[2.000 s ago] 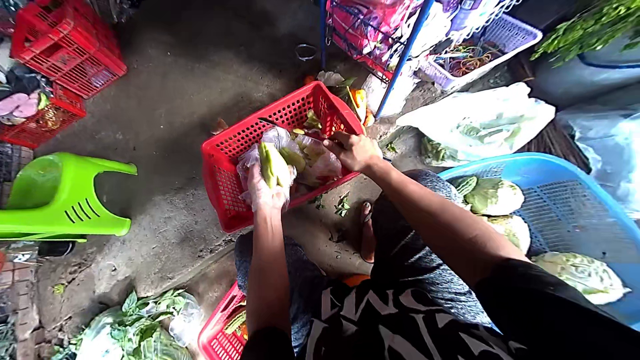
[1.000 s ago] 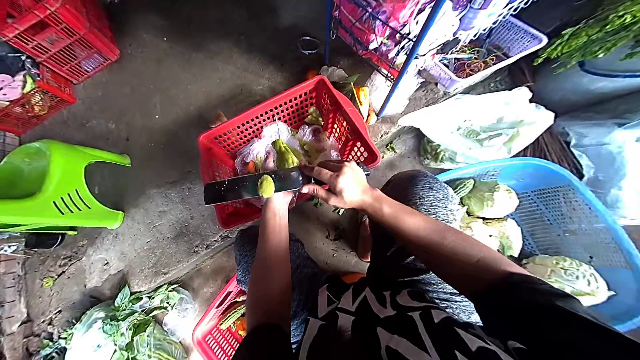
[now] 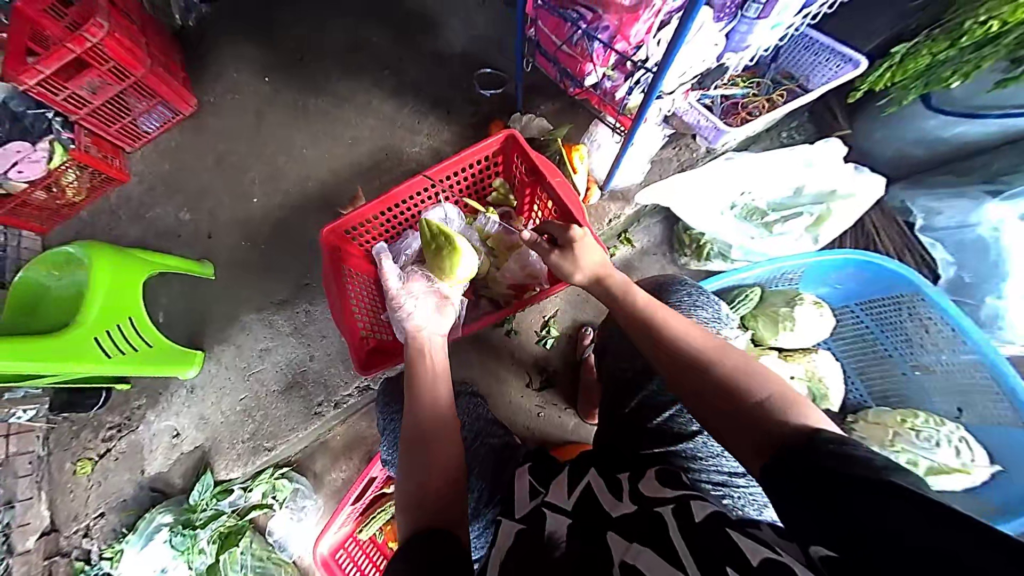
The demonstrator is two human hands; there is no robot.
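Note:
My left hand (image 3: pixel 424 300), in a thin clear plastic glove, holds a pale green vegetable (image 3: pixel 446 252), pointed at its upper end, over a red perforated plastic basket (image 3: pixel 352 308). Bare, my right hand (image 3: pixel 564 252) is closed at the basket's right side on the knife, whose thin edge (image 3: pixel 510 227) is seen almost edge-on and is hard to make out. Clear plastic bags and vegetable scraps (image 3: pixel 508 268) lie in the basket beneath both hands.
A blue plastic basket (image 3: pixel 912 296) with cabbages (image 3: pixel 920 448) is at right, a white bag (image 3: pixel 776 200) above it. A green plastic stool (image 3: pixel 104 312) and red crates (image 3: pixel 104 72) stand left. Leafy greens (image 3: pixel 216 520) lie at lower left; a blue-framed rack (image 3: pixel 656 96) stands beyond the basket.
One second ago the broad knife blade lay flat across the vegetable; now it is turned edge-on and away to the right. The vegetable shows whole above my left palm.

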